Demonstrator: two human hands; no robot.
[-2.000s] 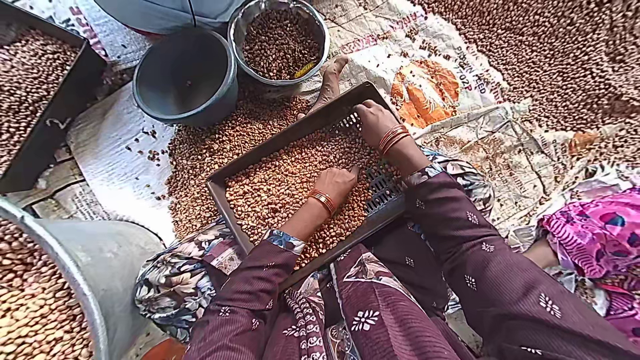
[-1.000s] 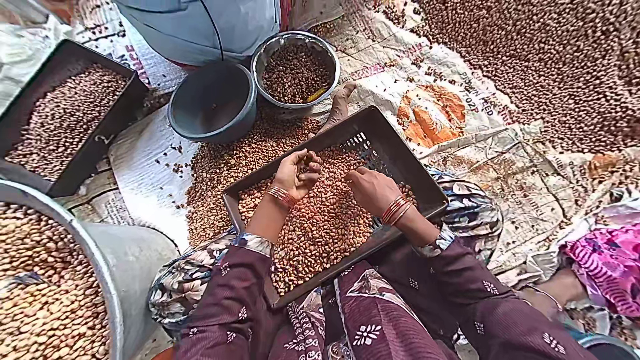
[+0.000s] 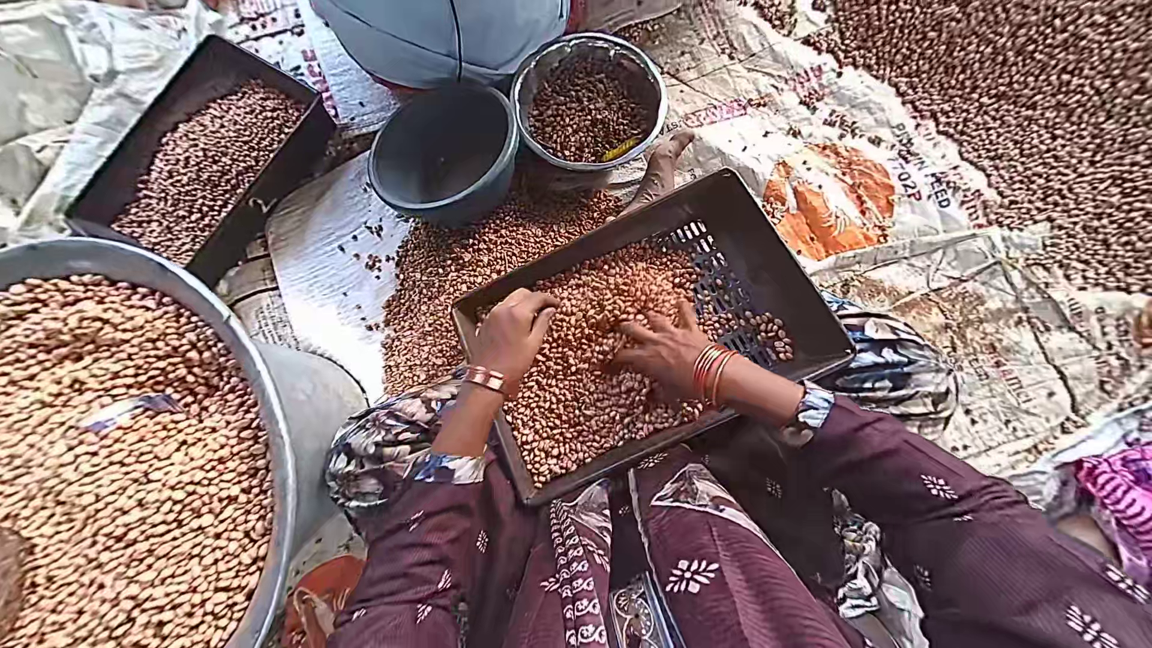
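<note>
A black slotted plastic crate point(image 3: 783, 306) rests tilted across my lap, with reddish-brown beans or nuts point(image 3: 576, 405) over most of its base; its slots show at the right end. My left hand point(image 3: 511, 337) is at the crate's left end, fingers curled down, and what is under them is hidden. My right hand point(image 3: 664, 351) lies on the heap near the crate's middle, fingers spread and partly among the pieces. Bangles circle both wrists. A loose pile of the same pieces point(image 3: 423, 306) lies on the sacking beyond the crate.
A large metal tub point(image 3: 283, 432) full of pieces stands at the left, with another black crate point(image 3: 297, 171) behind it. A dark bowl point(image 3: 441, 202) and a steel bowl point(image 3: 661, 99) stand beyond my crate. A big heap point(image 3: 1035, 108) covers the back right. A foot point(image 3: 661, 166) is behind the crate.
My left hand has gone from above the heap, turned upward, to the crate's left end, turned down. My right hand's bunched fingers have spread over the pieces.
</note>
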